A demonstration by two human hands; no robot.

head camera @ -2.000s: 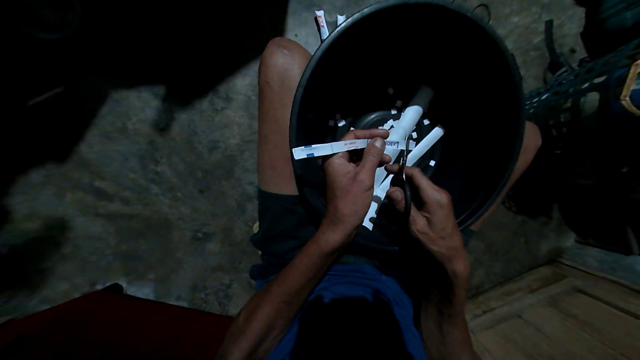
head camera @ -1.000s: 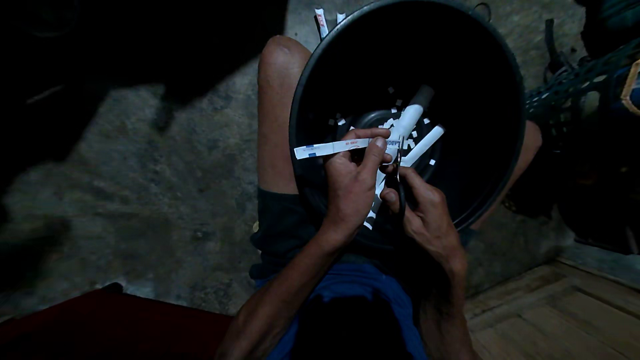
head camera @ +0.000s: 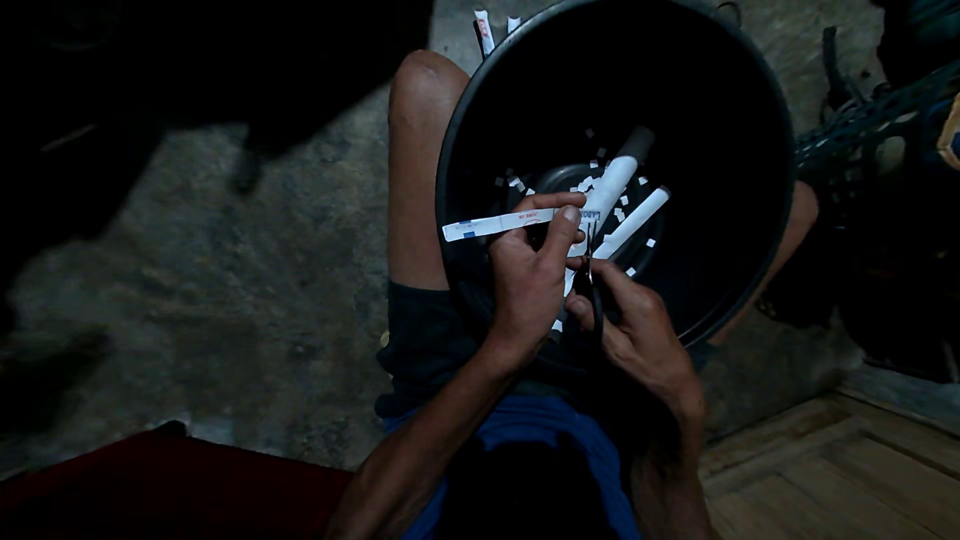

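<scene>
My left hand (head camera: 532,270) pinches a long white printed strip (head camera: 491,225) between thumb and fingers, its free end pointing left. In my right hand (head camera: 637,322) is a pair of scissors (head camera: 592,274), blades pointing up at the strip's right end. Both hands are over a large dark round tub (head camera: 450,124) held between my knees. Inside it, beyond my fingers, lie a thick white roll (head camera: 613,184) and a thinner white roll (head camera: 634,223), with several small white cut pieces (head camera: 587,182) scattered around them. The lower ends of the rolls are partly hidden by my hands.
Two white printed strips or rolls (head camera: 484,31) show just outside the tub's upper left rim. Dark netting (head camera: 862,142) is at the right. A wooden panel (head camera: 825,465) lies at the lower right, and a dark red surface (head camera: 165,487) at the lower left. The floor is bare grey concrete.
The scissors and the fingers of my right hand have shifted slightly at the strip's right end. My left hand keeps nearly the same place, with the strip still in it.
</scene>
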